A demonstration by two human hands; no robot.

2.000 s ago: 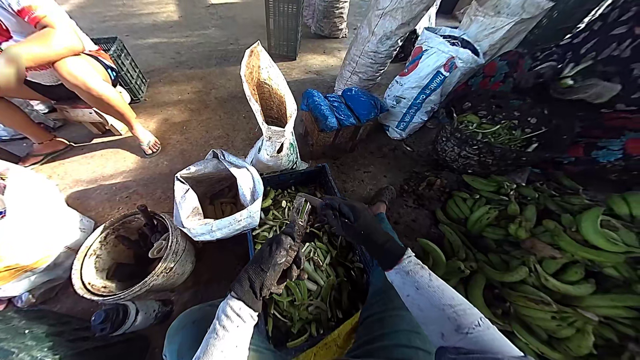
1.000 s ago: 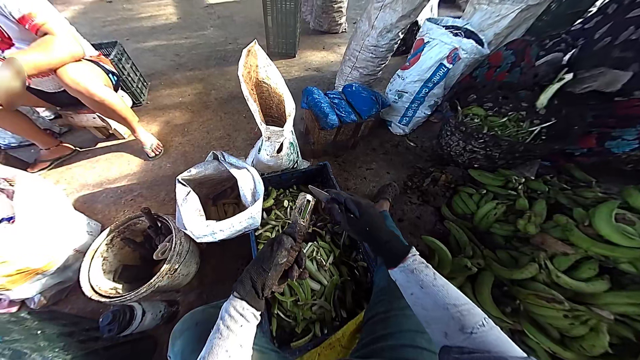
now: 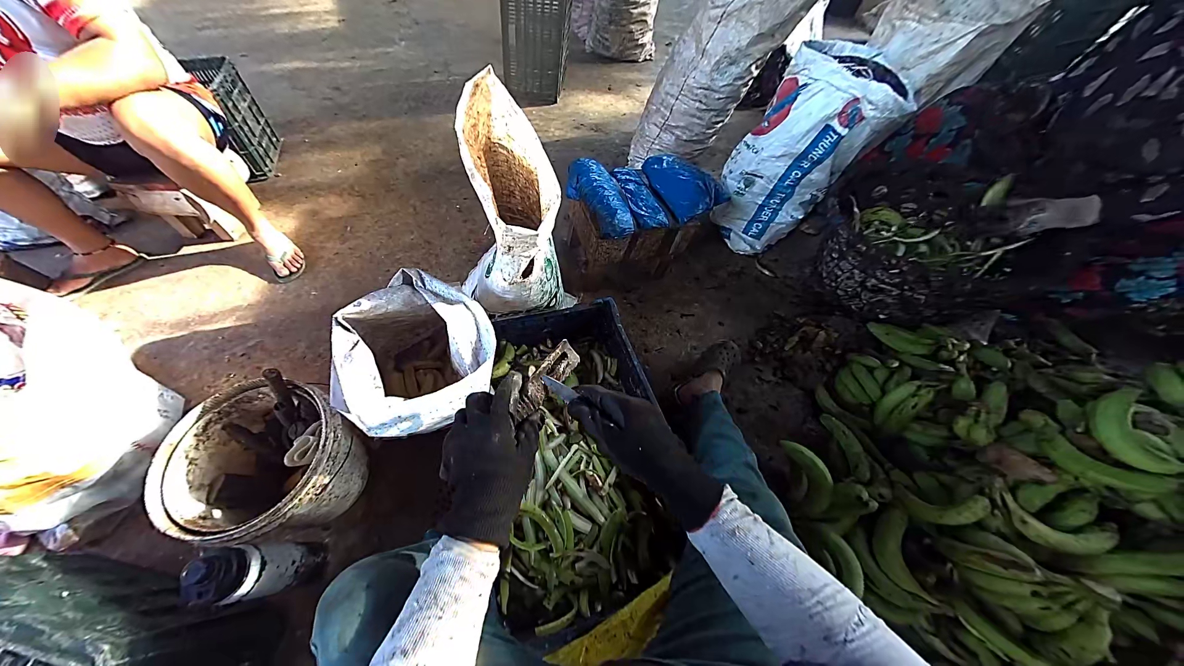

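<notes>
Over a dark plastic crate (image 3: 634,365) full of green peel strips (image 3: 573,499), both my hands wear dark gloves. My left hand (image 3: 487,462) grips a worn, dirt-stained piece (image 3: 553,365), perhaps wood, whose far end points up and right. A small knife is in my right hand (image 3: 638,444); its blade (image 3: 560,388) lies against or just beside that piece. The glove hides the knife's handle. Left of the crate, an open white sack (image 3: 412,347) holds pale, elongated pieces. Green plantains or bananas (image 3: 999,518) are piled at the right.
A dirty bucket (image 3: 254,462) holding dark items and a bottle (image 3: 250,573) stand at left. Beyond the crate are a tall open sack (image 3: 518,203) and blue-wrapped bundles (image 3: 643,194) on a block. A basket (image 3: 888,268) stands upper right. A person (image 3: 176,120) sits upper left.
My left hand has turned, with its back now uppermost and the held piece pointing up and right. The knife remains in my right hand. A pale hand or glove now shows over the basket at upper right.
</notes>
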